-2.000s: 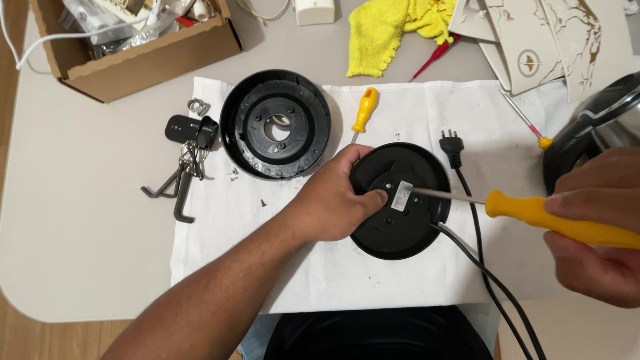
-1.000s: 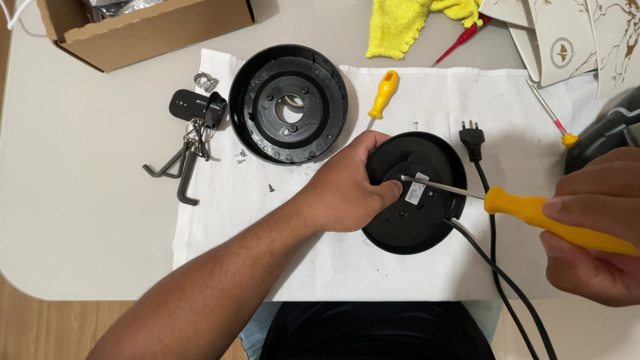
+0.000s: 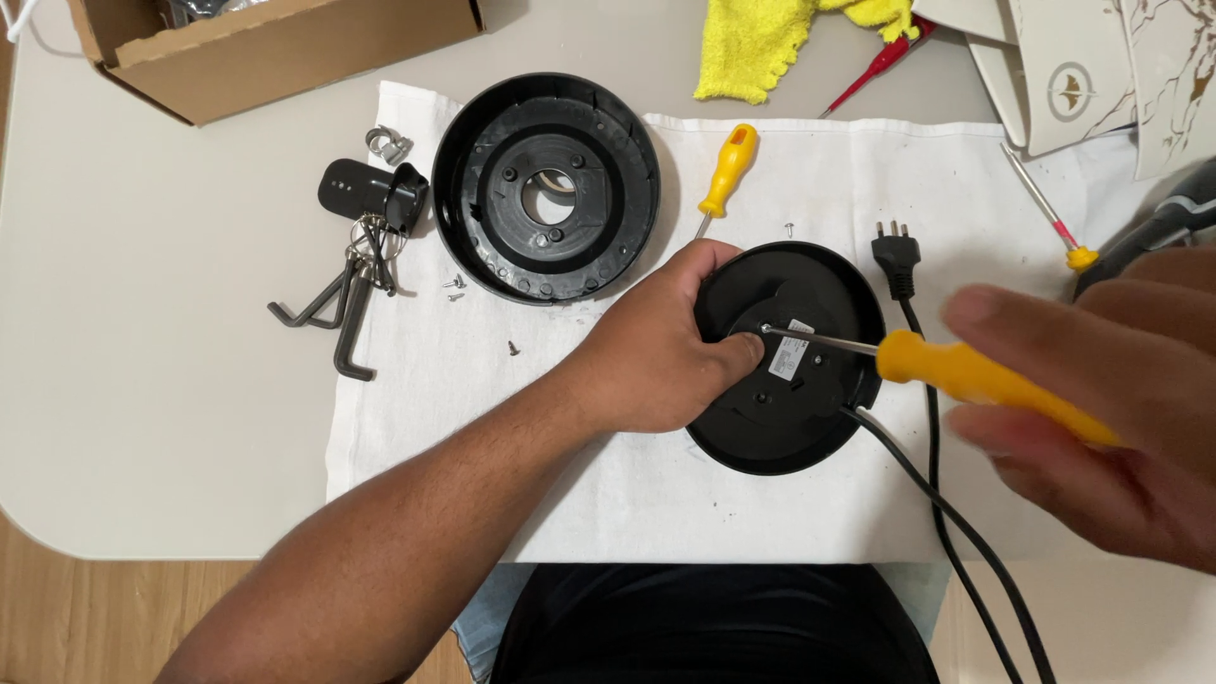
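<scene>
My left hand [image 3: 665, 347] grips the left rim of a round black plastic base [image 3: 798, 437], its thumb lying on the underside beside a white label [image 3: 790, 351]. A power cord [image 3: 917, 465] leaves the base's lower right edge. My right hand [image 3: 1102, 408], slightly blurred, holds a screwdriver by its yellow handle [image 3: 969, 375]. The blade's tip meets a screw [image 3: 765, 329] near my left thumb. A round black plastic ring housing [image 3: 546, 190] lies to the upper left. Another yellow-handled screwdriver [image 3: 730, 171] lies above the base, its tip hidden behind my left hand.
Loose screws [image 3: 514, 349] lie on the white cloth [image 3: 446, 503]. Hex keys and a black fob [image 3: 356, 190] sit left, by a metal clamp [image 3: 388, 144]. The cord's plug [image 3: 896, 255], a red screwdriver [image 3: 879, 65], a yellow cloth [image 3: 755, 47] and a cardboard box [image 3: 294, 57] are around.
The screwdriver tip has moved left from the label's area to a screw beside my left thumb. My left hand still holds the base. The view has shifted somewhat.
</scene>
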